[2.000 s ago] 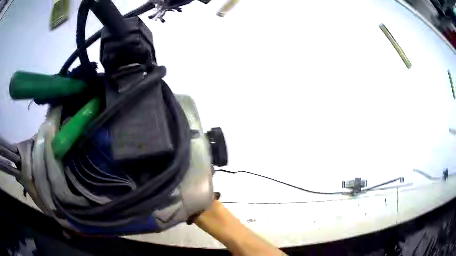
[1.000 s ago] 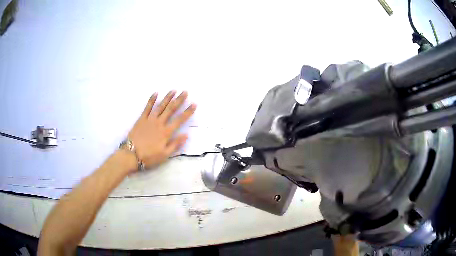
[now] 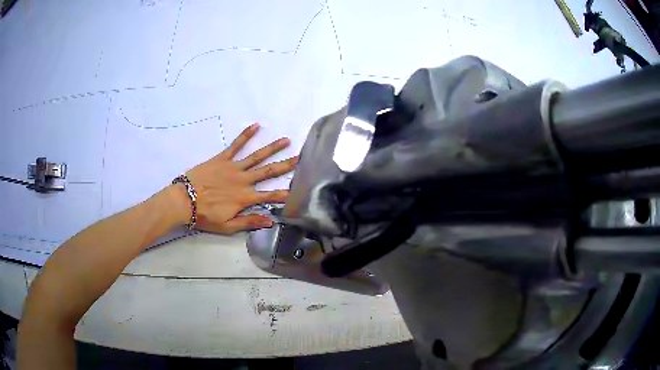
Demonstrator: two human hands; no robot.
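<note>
The straight-knife cutting machine [image 3: 463, 166] fills the right half of the head view, with silver-grey tubes running off the right edge. Its shiny base plate [image 3: 311, 264] shows below the machine's front at the table edge. The white paper marker [image 3: 145, 58] with thin pattern lines lies on the table. My left hand [image 3: 224, 191] lies palm down on the paper near its front edge, fingers spread, holding nothing. Its fingertips are beside the machine's front, and the thumb is over the base plate's tip. The knife is not clearly visible. My right hand is not in view.
A metal cloth clamp [image 3: 47, 175] with a dark lever sits on the paper at the left. The worn cream table edge [image 3: 217, 311] runs along the front. A black power cable [image 3: 608, 36] and a yellow-green bar [image 3: 569, 17] are at the upper right.
The machine has moved left and looms larger, now close to my left hand. My left hand has turned so its fingers point right. The right wrist seen below the machine is out of view.
</note>
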